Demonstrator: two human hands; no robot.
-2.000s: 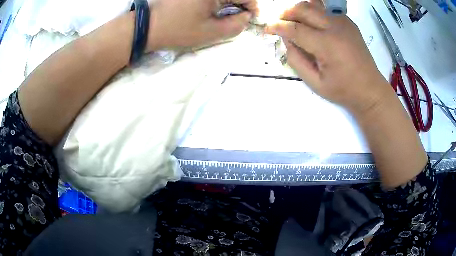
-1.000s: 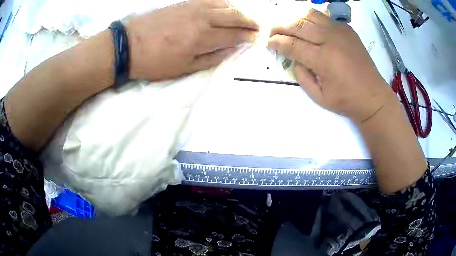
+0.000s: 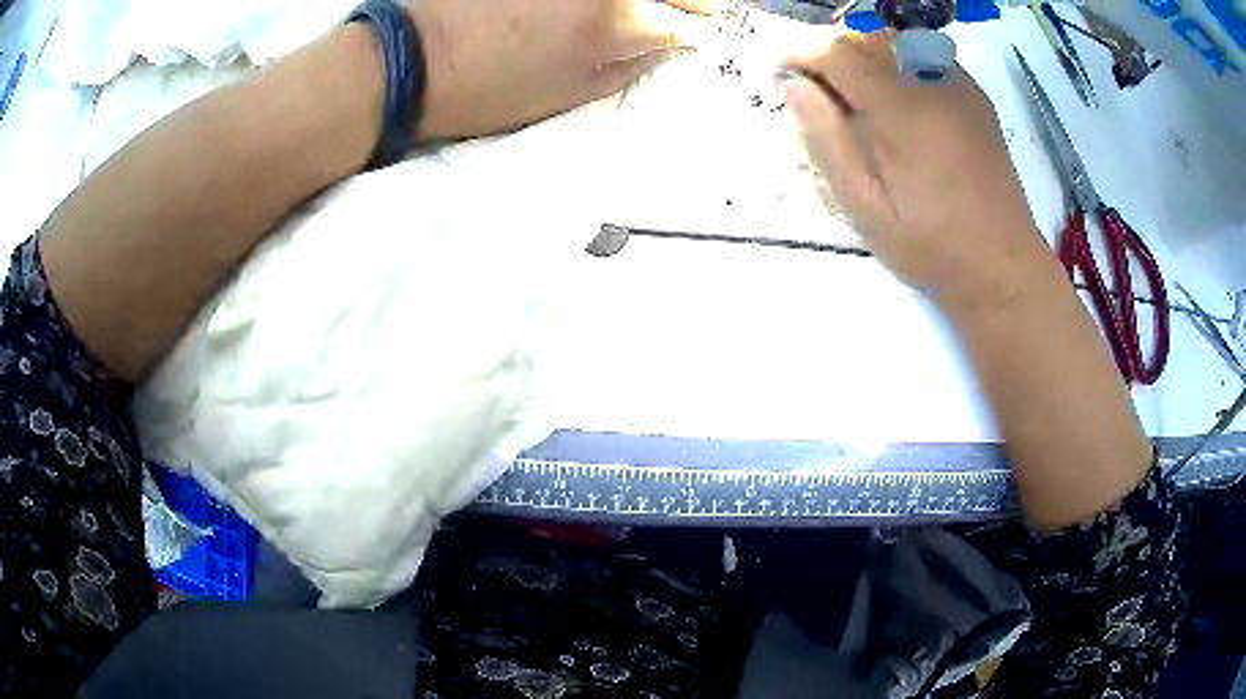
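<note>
The cream padded garment (image 3: 369, 355) lies over the table's left part and hangs past the front edge. My left hand (image 3: 560, 62) lies on its upper part at the top of the view; its fingertips are lost in glare, so its grip cannot be told. My right hand (image 3: 888, 144) is right of the bright needle area (image 3: 752, 62), fingers bent, thumb and fingertips near small metal parts. Whether it holds cloth cannot be told. A grey-white round cap (image 3: 926, 55) sits at its knuckles. The white machine head (image 3: 1189, 34) shows at the top right corner.
Red-handled scissors (image 3: 1118, 294) lie right of my right forearm, with small thin metal tools (image 3: 1070, 55) beyond and more at the right edge. A ruler strip (image 3: 765, 492) runs along the front edge. A blue plastic bin (image 3: 212, 553) is below left.
The garment's lower part has shifted and hangs lower in a point. My right fingertips have drawn apart from my left ones. More machine parts and the dark slot's left end now show.
</note>
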